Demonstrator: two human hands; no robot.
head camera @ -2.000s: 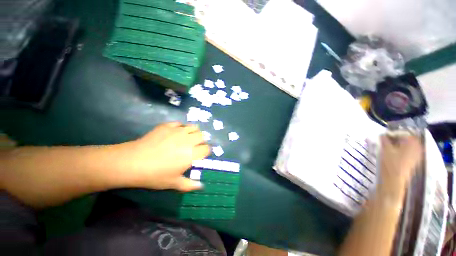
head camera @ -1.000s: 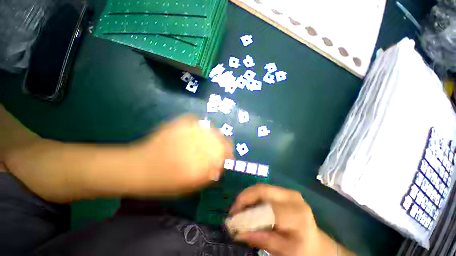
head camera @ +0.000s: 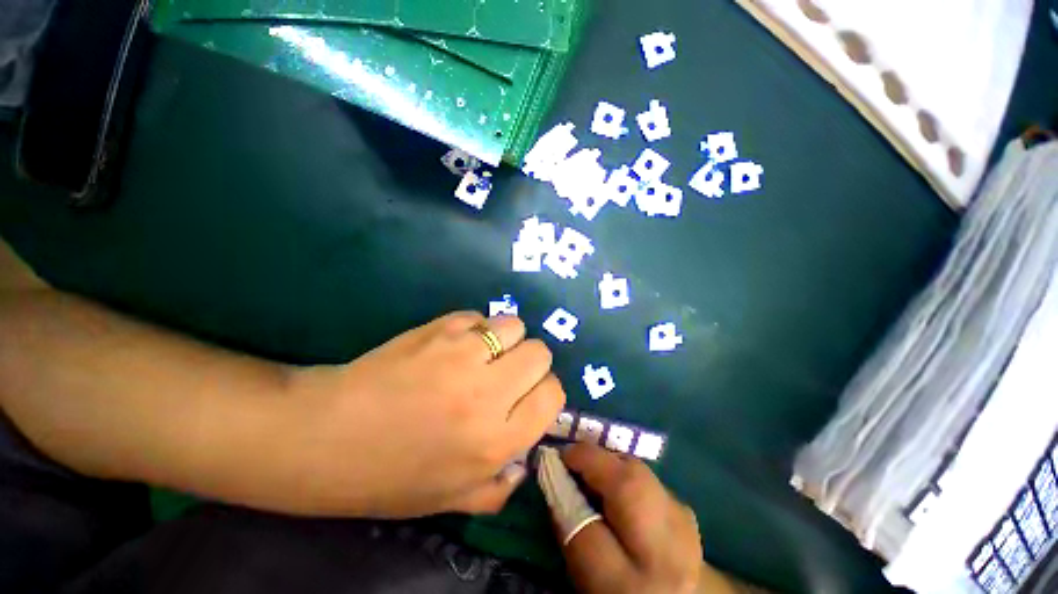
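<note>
My left hand [head camera: 453,406], with a ring, rests over the left part of a green board [head camera: 499,536], its fingers bent. My right hand [head camera: 632,511], with a white finger cot [head camera: 563,493], meets it at the board from the lower right. The fingertips of both hands come together at the left end of a row of small white square adhesive pieces [head camera: 618,437] on the board's top edge. Whether either hand pinches a piece is hidden by the fingers. Most of the board is covered by the hands.
Loose white backing pieces [head camera: 580,180] lie scattered above the hands. A stack of green boards [head camera: 406,70] is upper left, beside a black phone [head camera: 81,104]. A cream sheet with brownish ovals [head camera: 893,81] is upper right. A thick stack of sticker sheets [head camera: 928,348] is at right.
My right hand has come from the sticker sheets to the board, and its finger cot now touches the row's left end beside my left fingers. The view has moved closer to the board.
</note>
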